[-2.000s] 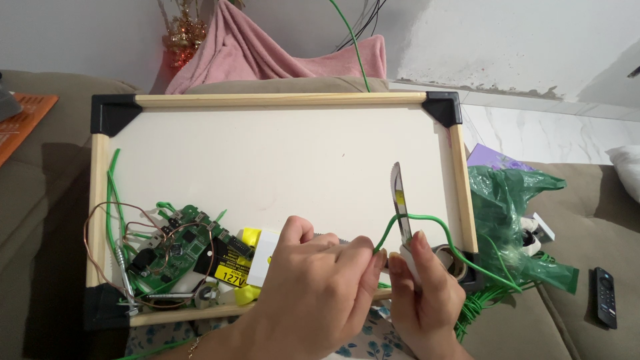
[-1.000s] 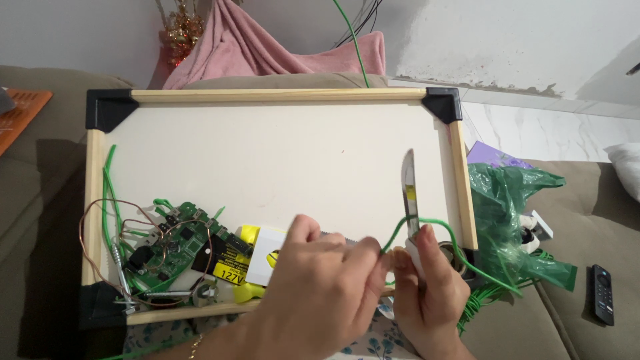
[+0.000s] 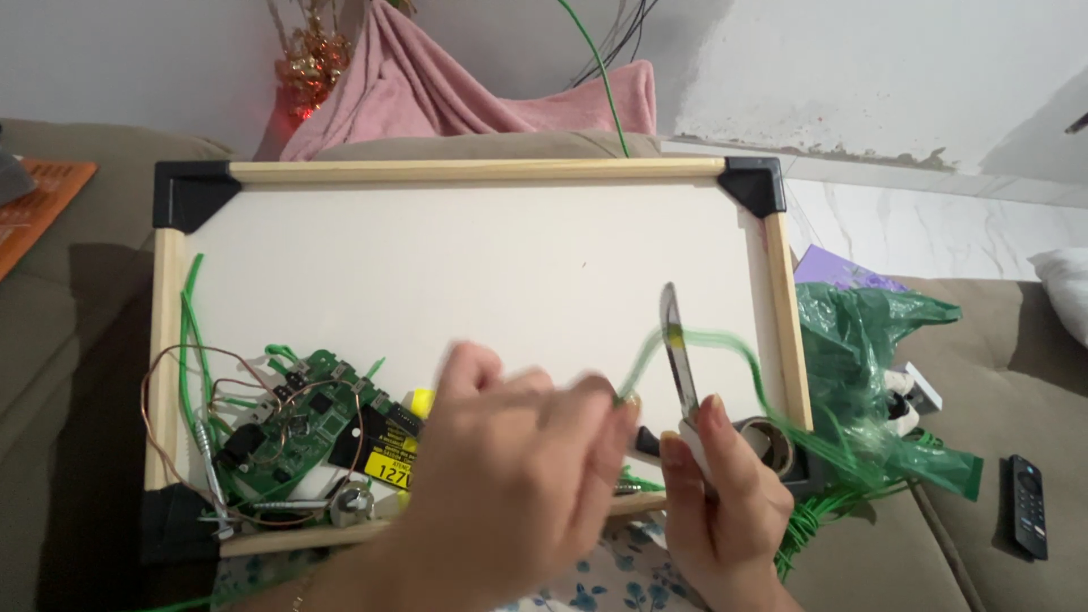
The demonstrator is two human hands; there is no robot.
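Observation:
My left hand [image 3: 527, 459], blurred by motion, pinches one end of a green wire [image 3: 722, 340] between thumb and fingers. Upright in my right hand [image 3: 731, 501] is a knife [image 3: 677, 348], its pale handle gripped and its blade pointing up. From my left fingers the wire arches behind the blade, then runs right toward a tangled green bundle [image 3: 807, 527] beside the tray. Both hands are over the near right part of a white tray with a wooden frame [image 3: 476, 170] and black corner pieces. Whether the blade touches the wire cannot be told.
At the tray's near left lie a green circuit board [image 3: 314, 425], copper wire, screws and a black-and-yellow label [image 3: 387, 463]. A tape roll [image 3: 769, 444] is by my right hand. Right of the tray are a green plastic bag [image 3: 858, 357] and a remote control [image 3: 1027, 506] on the sofa.
My left hand has parted from my right hand, moving left with the wire end. The knife remains upright in my right hand.

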